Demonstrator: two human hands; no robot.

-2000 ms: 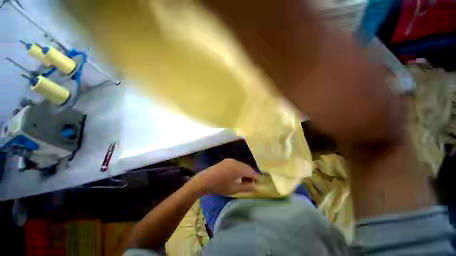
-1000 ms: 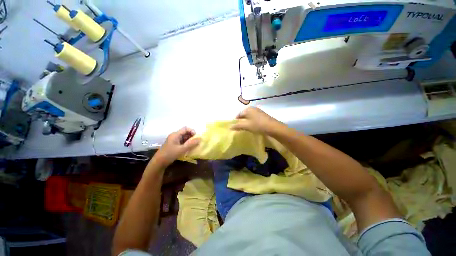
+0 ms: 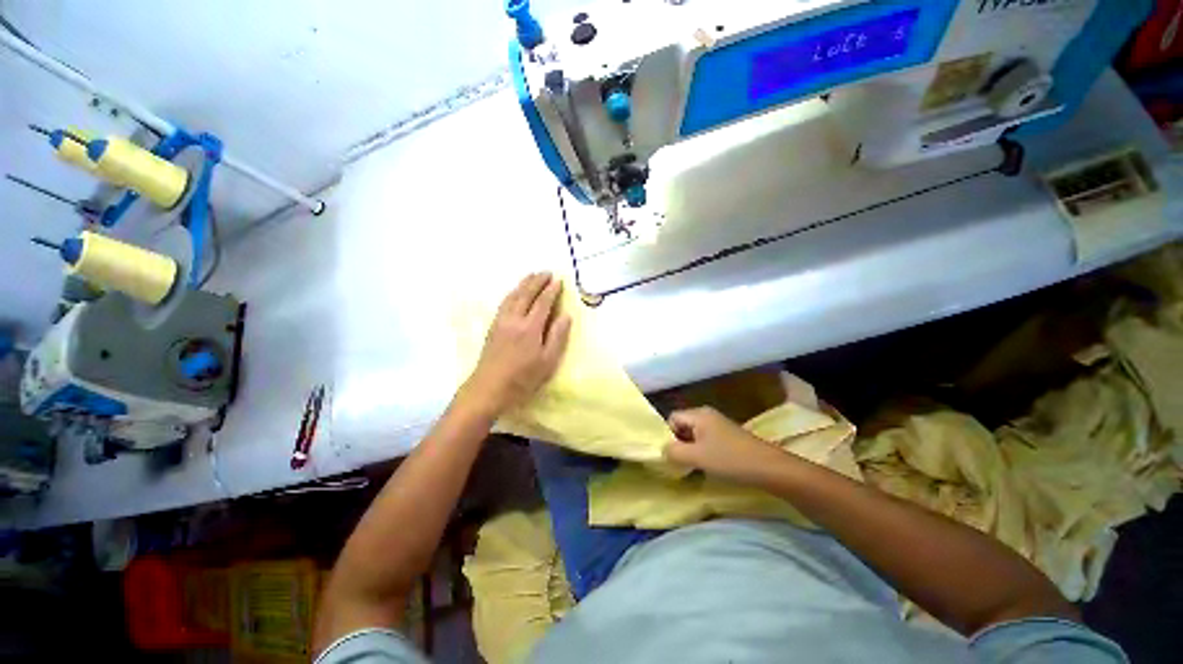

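A yellow garment piece (image 3: 590, 400) lies partly on the white machine table and hangs over its front edge. My left hand (image 3: 522, 340) rests flat on its upper part, fingers extended on the table, left of and below the needle. My right hand (image 3: 705, 444) pinches the piece's right corner in front of the table edge, above my lap. The lockstitch machine (image 3: 727, 97) stands behind, its display lit. Its presser foot and needle (image 3: 620, 223) have no yellow cloth under them.
Yellow thread cones (image 3: 123, 266) and an overlock machine (image 3: 136, 363) stand at left. Red-and-dark snips (image 3: 308, 426) lie near the table's front edge. A yellow cloth heap (image 3: 1038, 474) is at right; more yellow cloth (image 3: 513, 577) hangs by my lap. Crates (image 3: 253, 610) sit at lower left.
My left hand has moved from the piece's left end onto its upper part on the table. My right hand has moved down toward my lap, drawing the corner out. The camera view has shifted.
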